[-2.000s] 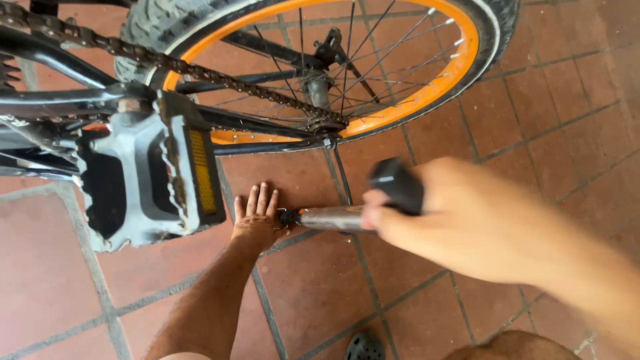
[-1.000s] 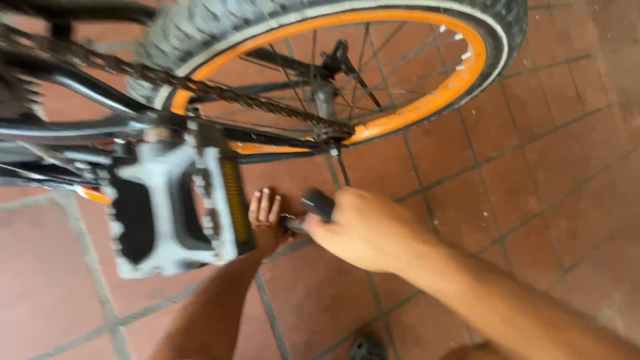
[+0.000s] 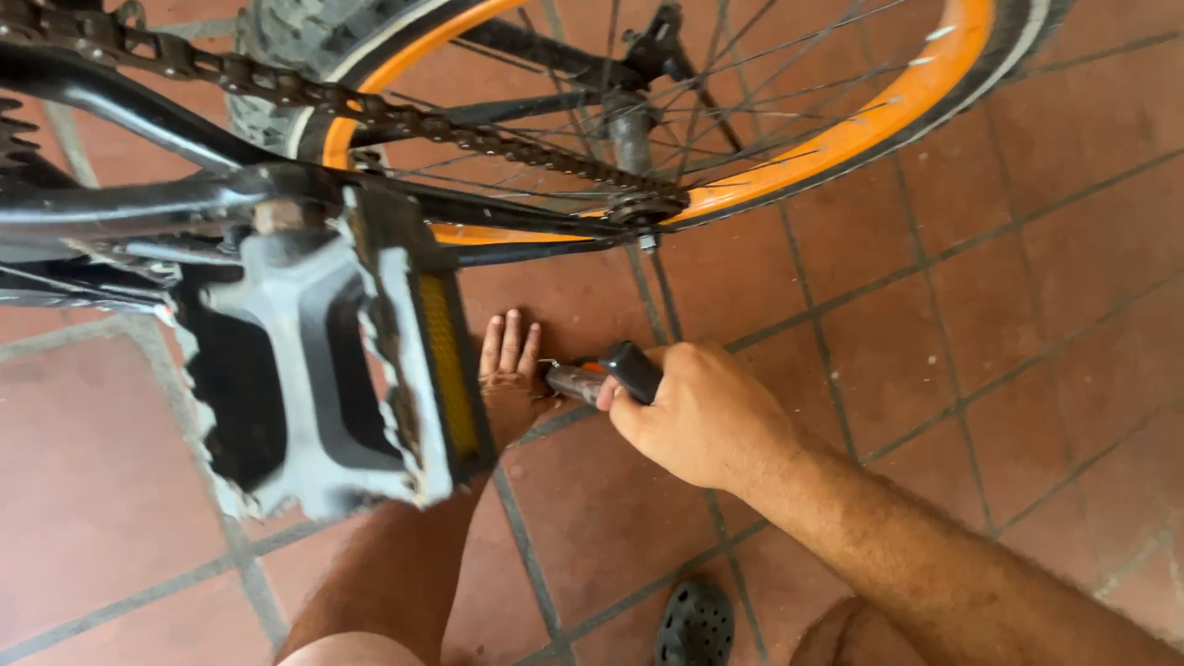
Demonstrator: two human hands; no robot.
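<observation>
My right hand [image 3: 698,407] is closed around the black handle [image 3: 633,372] of what looks like a hand pump, its grey barrel [image 3: 575,382] pointing left. Flat against the floor, fingers spread, my left hand [image 3: 511,375] lies beside the barrel's far end; whether its thumb touches the barrel is not clear. A thin wire-like part shows between them. Above both hands stands a bicycle's wheel with an orange rim [image 3: 832,153] and a rusty chain [image 3: 481,139]. The grey bicycle pedal [image 3: 310,361] hangs over my left wrist and hides part of it.
The black frame tubes [image 3: 120,203] and crank fill the upper left. A kickstand-like black rod [image 3: 663,291] reaches down from the wheel axle. Terracotta floor tiles [image 3: 592,518] lie beneath, and a grey perforated clog [image 3: 696,624] is at the bottom edge.
My right hand has moved left, toward my left hand, and less of the barrel shows than two seconds ago. My left hand stays on the floor.
</observation>
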